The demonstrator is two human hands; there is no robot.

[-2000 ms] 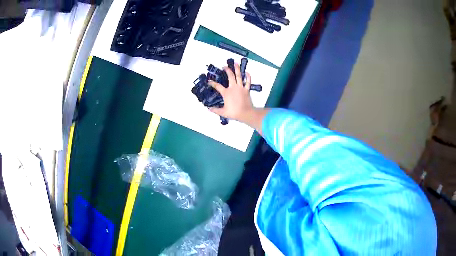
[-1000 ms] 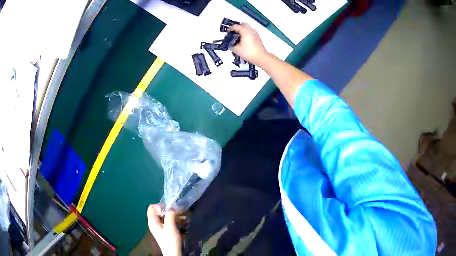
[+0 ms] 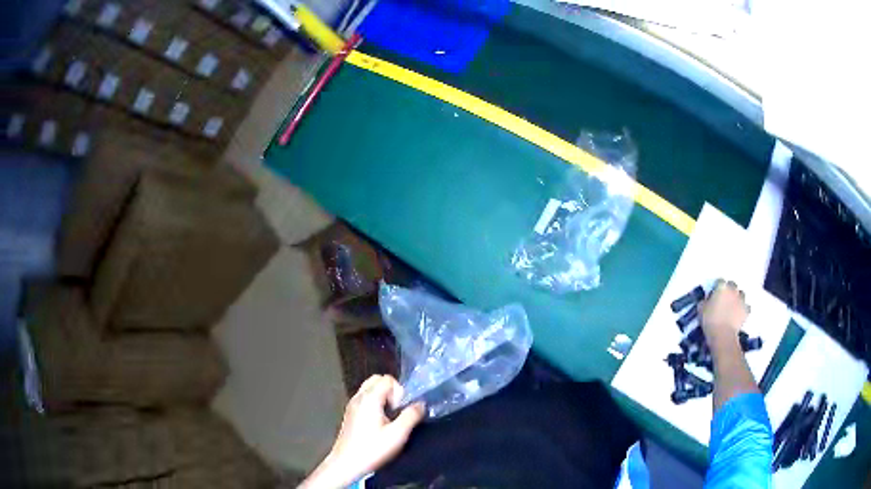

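My left hand (image 3: 380,420) pinches the edge of a clear plastic bag (image 3: 460,353) in front of me, past the bench's near edge. The bag is crinkled; whether anything is in it I cannot tell. My right hand (image 3: 728,310) is over the short black strap pieces (image 3: 690,390) spread on a white sheet (image 3: 659,361). Its fingertips are blurred, so whether it grips a piece cannot be told. A second clear bag (image 3: 571,250) lies on the green mat across the yellow tape.
Long black strap pieces (image 3: 804,430) lie on another white sheet at lower right. The black tray (image 3: 823,253) is at the right edge. A blue patch (image 3: 435,33) and red strip (image 3: 320,91) mark the mat's far end. Cardboard boxes (image 3: 181,253) stand left on the floor.
The view has swung left, bringing the boxes into sight. My left hand still holds the bag, now away from the mat. My right hand remains at the short strap pieces, which lie in a different arrangement.
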